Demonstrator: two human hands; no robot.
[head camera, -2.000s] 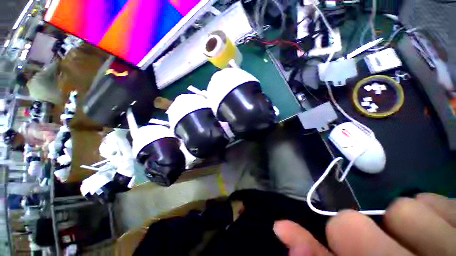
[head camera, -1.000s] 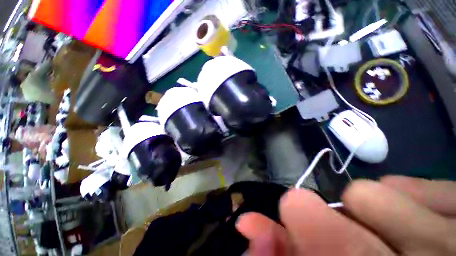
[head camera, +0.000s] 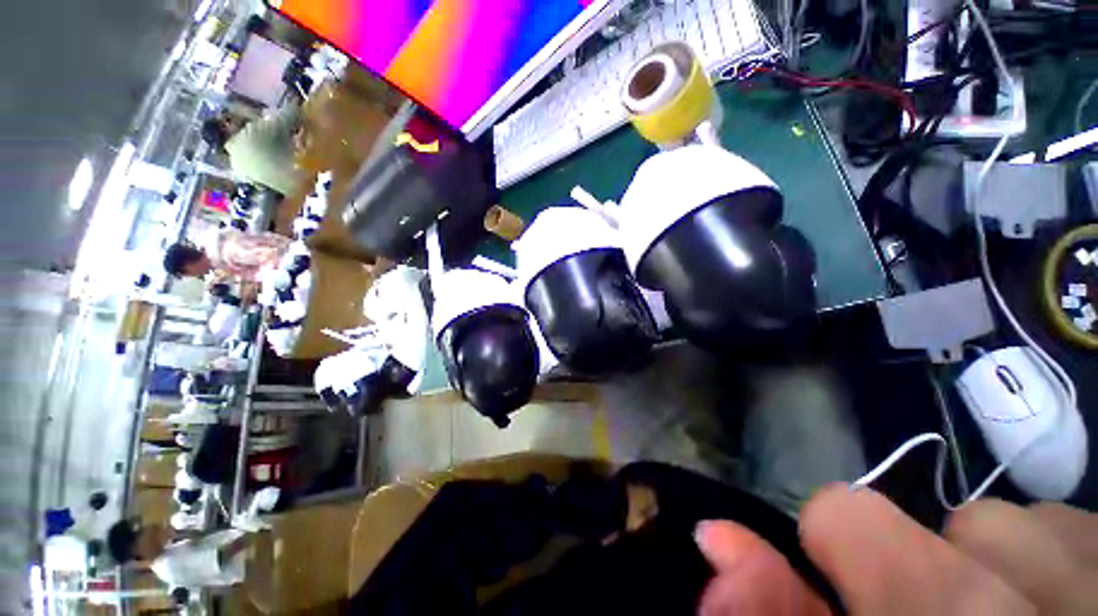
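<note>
Three dome cameras with white housings and glossy black lower parts stand in a slanting row: the near one (head camera: 728, 253), the middle one (head camera: 586, 307) and the far one (head camera: 488, 349). My right hand (head camera: 891, 560) is blurred and cut off at the lower right edge, its fingers bent. A white cable (head camera: 897, 455) runs down to its fingers; whether they grip anything is hidden. A small skin-coloured patch (head camera: 641, 503) shows among dark cloth at the bottom centre. It may be my left hand, but its fingers cannot be made out.
A white mouse (head camera: 1023, 421) and a grey-white block (head camera: 937, 315) lie at the right. A yellow roll (head camera: 677, 111) stands behind the cameras, by the keyboard (head camera: 626, 87) and monitor (head camera: 446, 42). A black box (head camera: 415, 187) stands left. More white-and-black camera parts (head camera: 367, 367) lie beyond the row.
The view has turned, so the cameras, roll and mouse sit further right in the picture. My right hand has stayed at the lower right, near the white cable.
</note>
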